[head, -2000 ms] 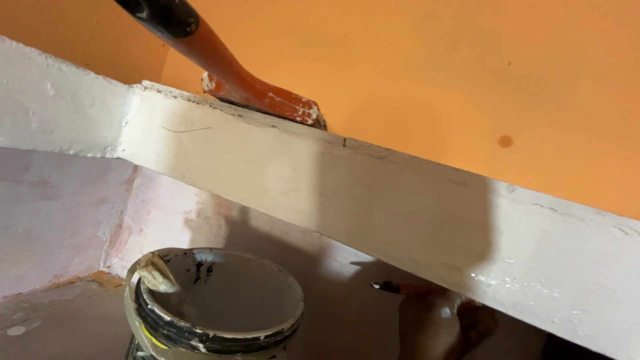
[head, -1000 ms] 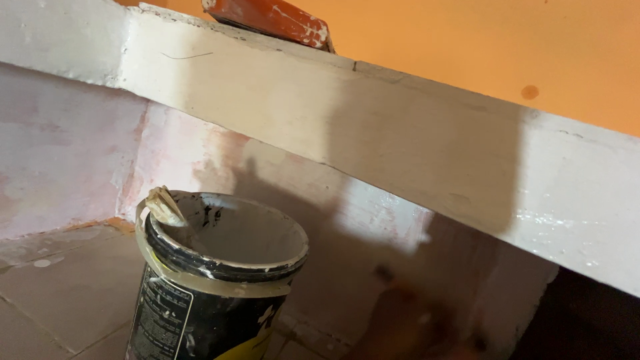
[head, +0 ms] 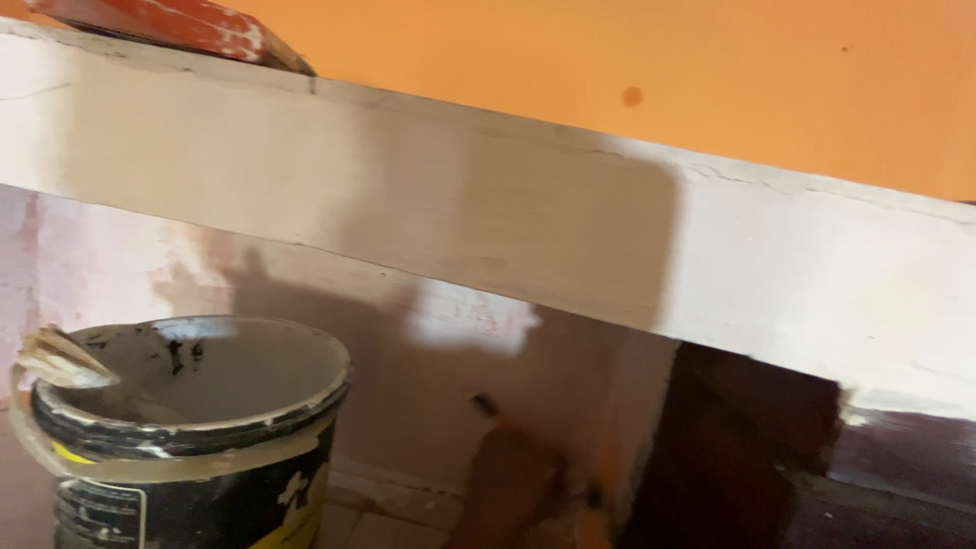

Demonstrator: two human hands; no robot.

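Observation:
My right hand (head: 515,476), dim and blurred in shadow at the lower middle of the head view, is closed around a slim orange tool with a dark tip (head: 482,402). It is below the pale painted ledge (head: 496,198) and right of the black plastic paint bucket (head: 206,488). Pale paint coats the bucket's inside and rim. A whitish, paint-caked brush or rag (head: 65,358) rests over the rim's left side. The tool's exact kind cannot be told. My left hand is out of view.
A paint-marked red-orange tool (head: 168,27) lies on the ledge's top edge at the upper left, against the orange wall (head: 686,69). Under the ledge is a patchy pinkish wall (head: 412,396), with a dark recess (head: 732,450) at right. Floor tiles (head: 381,526) show below.
The view has shifted, and the red-orange tool's black handle, seen two seconds ago, is now out of frame. My right hand was very dim one second ago and shows more plainly now.

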